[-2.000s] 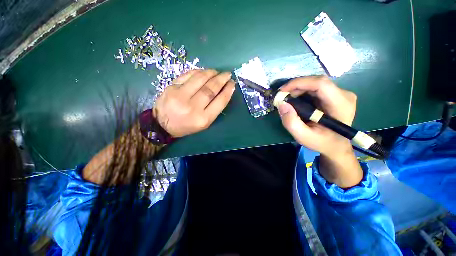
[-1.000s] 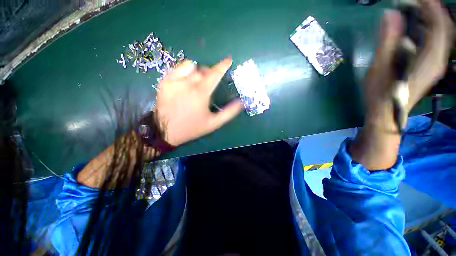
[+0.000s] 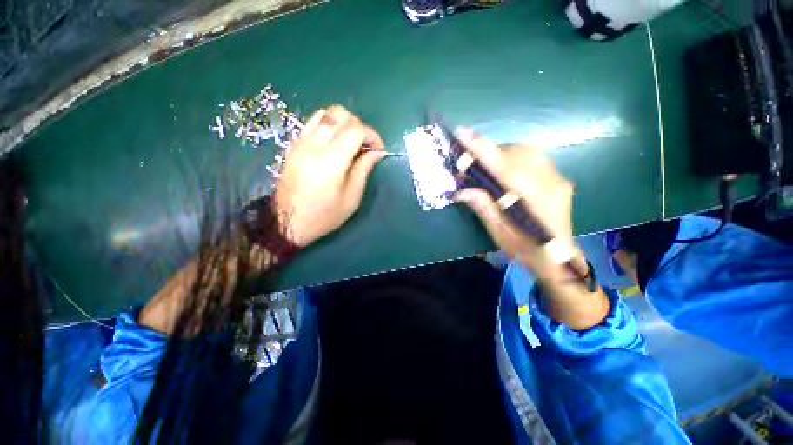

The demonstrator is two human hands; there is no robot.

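A small circuit board, bright with glare, lies flat on the green bench. My right hand holds the black soldering iron with pale bands like a pen; its blurred tip is over the board's upper right part. My left hand is left of the board, thumb and forefinger pinched on a thin metal part that points to the board's left edge. A pile of small silvery parts lies beyond my left hand, partly hidden by it.
A black box with cables stands at the right. A round dark object and a white and black item are at the far edge. A person in a blue smock is at the right. Silvery parts show below the bench edge.
My right hand has come back from the far right to the board with the iron. My left finger and thumb have closed on the thin part. The second board is no longer visible.
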